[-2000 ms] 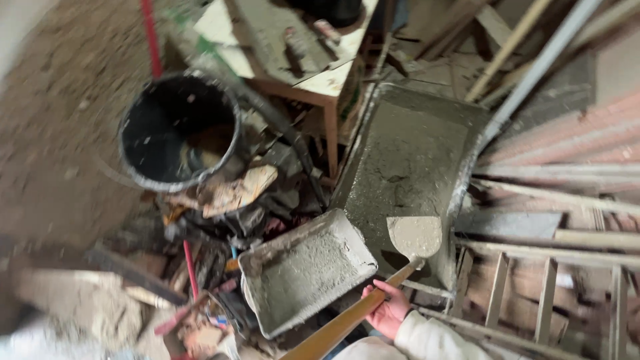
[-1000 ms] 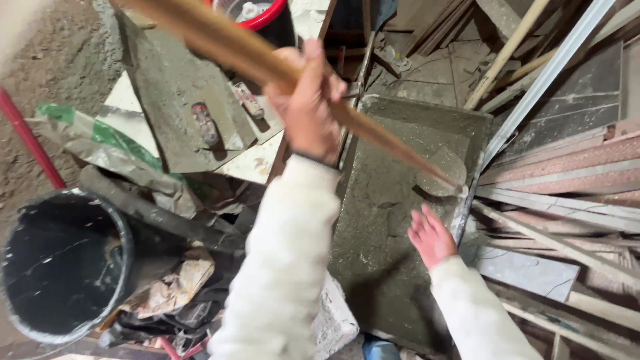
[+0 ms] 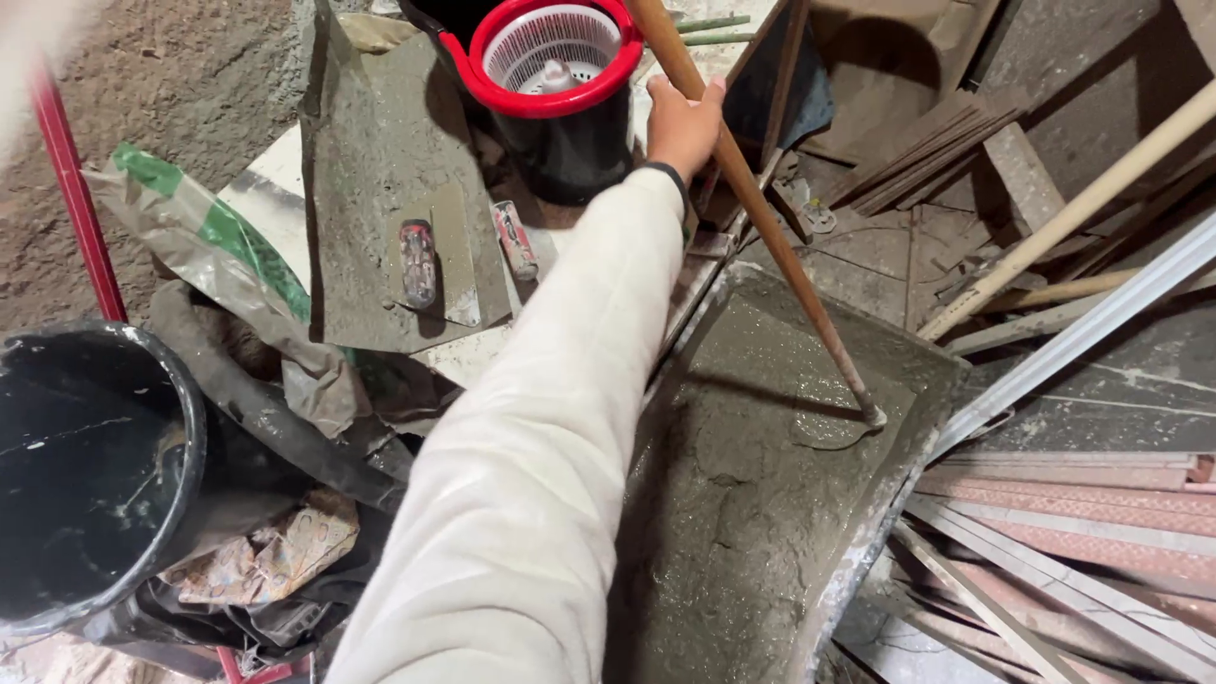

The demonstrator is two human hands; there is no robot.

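My left hand (image 3: 686, 125), in a white sleeve, is closed around the wooden handle (image 3: 774, 223) of a hoe. The handle slants down to the right, and its lower end meets the rounded hoe blade (image 3: 836, 418), which lies largely sunk in wet grey mortar (image 3: 750, 484). A long mixing trough (image 3: 855, 579) holds the mortar; its near end is cut off by the frame. My left forearm covers part of the trough's left side. My right hand is out of view.
A black bucket with a red-rimmed wringer (image 3: 560, 104) stands beyond my forearm. Left of it, two trowels (image 3: 418, 264) lie by a mortar-smeared board (image 3: 380, 114). A large black tub (image 3: 95, 475) is at left. Poles (image 3: 1073, 209) and stacked strips (image 3: 1073, 503) crowd the right.
Two seconds ago my right hand held the handle near the blade, above the trough. One second ago it was open over the mortar; now it is out of view. The smaller grey tub has left the view.
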